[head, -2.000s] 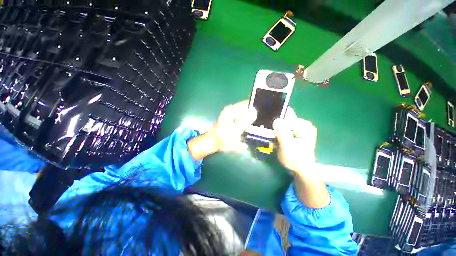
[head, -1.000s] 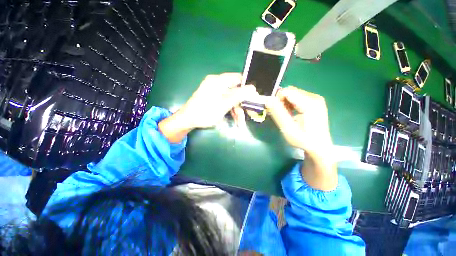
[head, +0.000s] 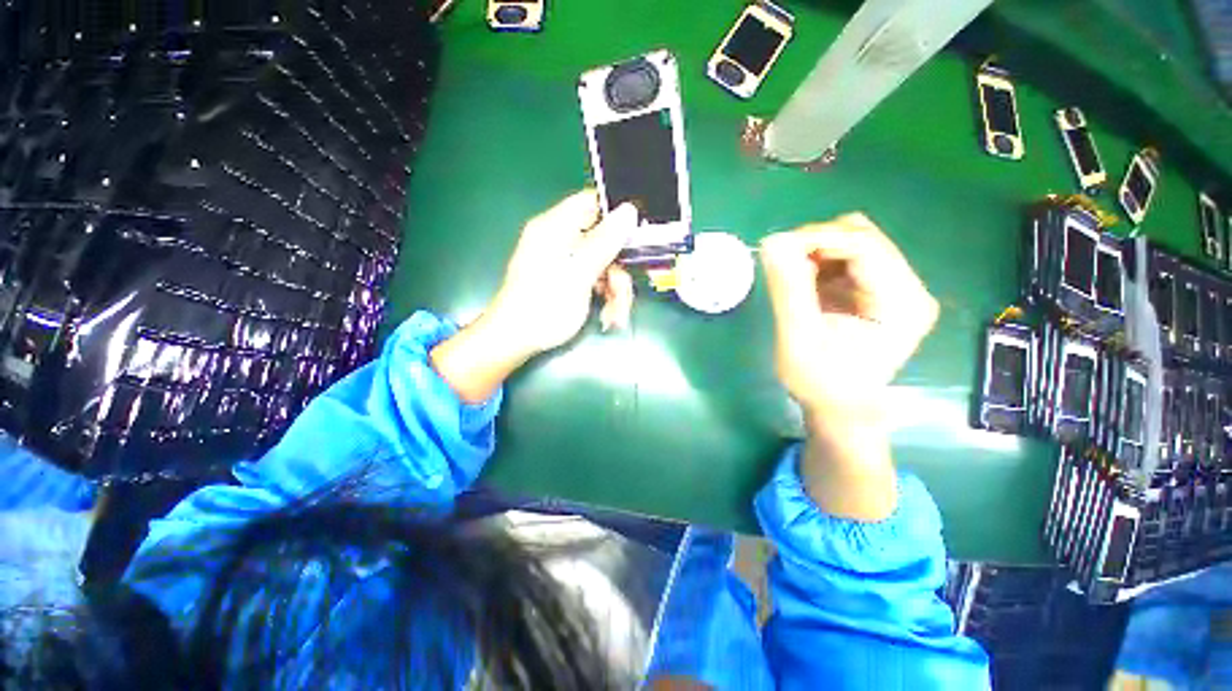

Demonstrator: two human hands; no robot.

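Note:
My left hand point(head: 561, 277) holds a framed display module point(head: 638, 169) by its lower end, above the green mat. The module has a white frame, a dark screen and a dark oval at its far end; an orange tab point(head: 663, 280) sticks out at its near end. A round white disc point(head: 715, 273) shows just right of that tab; whether it touches the module I cannot tell. My right hand point(head: 849, 317) is to the right of the disc, fingers curled with fingertips together, apart from the module. A very faint pale tip may show at its fingertips; I cannot tell what it is.
Glossy black blister trays point(head: 176, 230) fill the left side. A pale metal post point(head: 851, 81) rises from the green mat point(head: 919, 243) beyond my hands. Loose framed modules point(head: 750, 49) lie along the far side. Stacked modules point(head: 1081, 371) and a translucent strip point(head: 1146, 365) stand at right.
My right hand has let go of the module's near end and moved right. My left hand has tilted the module and moved it left. The white disc, hidden before, now shows.

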